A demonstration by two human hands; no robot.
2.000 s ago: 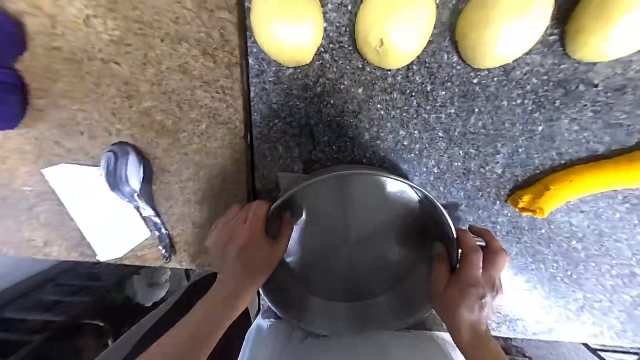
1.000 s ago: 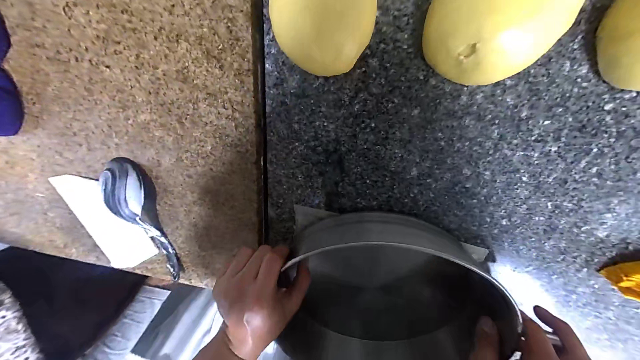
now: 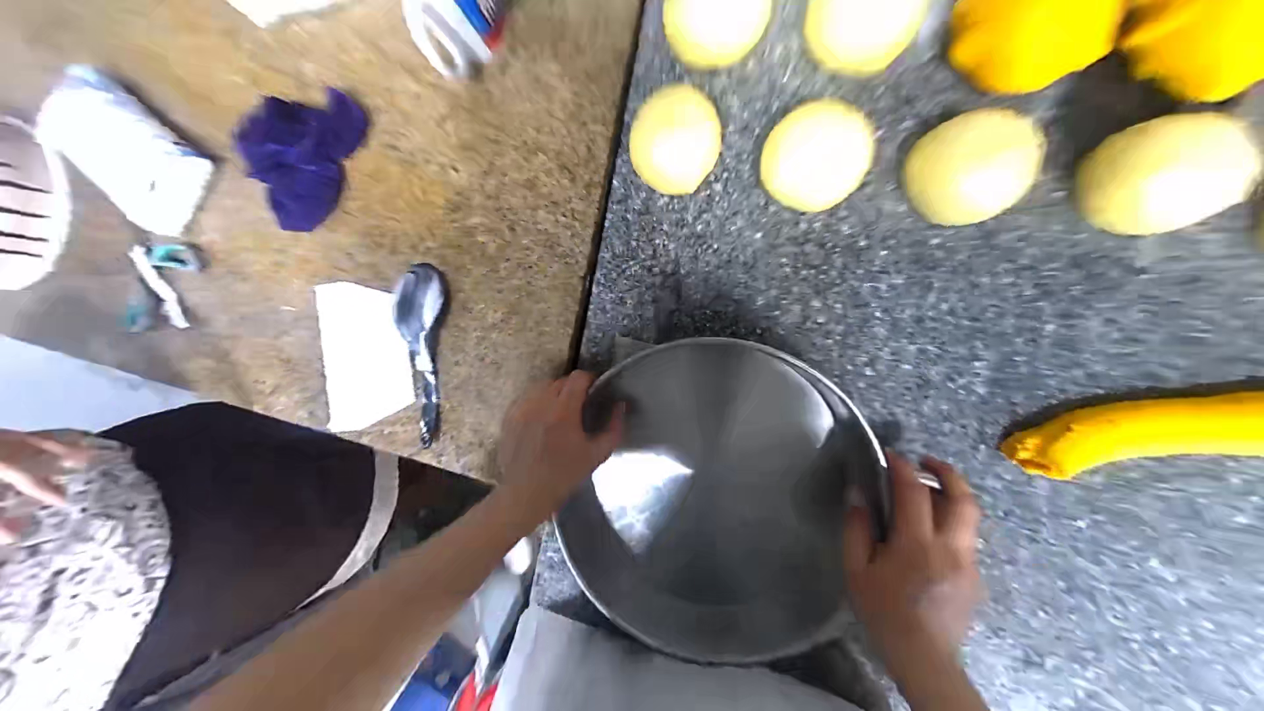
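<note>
A large round metal pot, open at the top with nothing visible inside, stands at the front edge of the dark speckled counter. My left hand grips its rim on the left, fingers over the edge. On the right side my right hand holds the rim beside a handle, thumb on the inner wall. A piece of paper or cloth pokes out under the pot's far left side.
Rounded yellow dough pieces lie in rows at the back. A long orange-yellow roll lies right. On the brown counter are a metal spoon, white paper and a purple cloth. A person in a dark apron stands at left.
The view has shifted widely and takes in more of both counters. Both hands are on the pot's rim in all frames. The person at left shows more fully than before.
</note>
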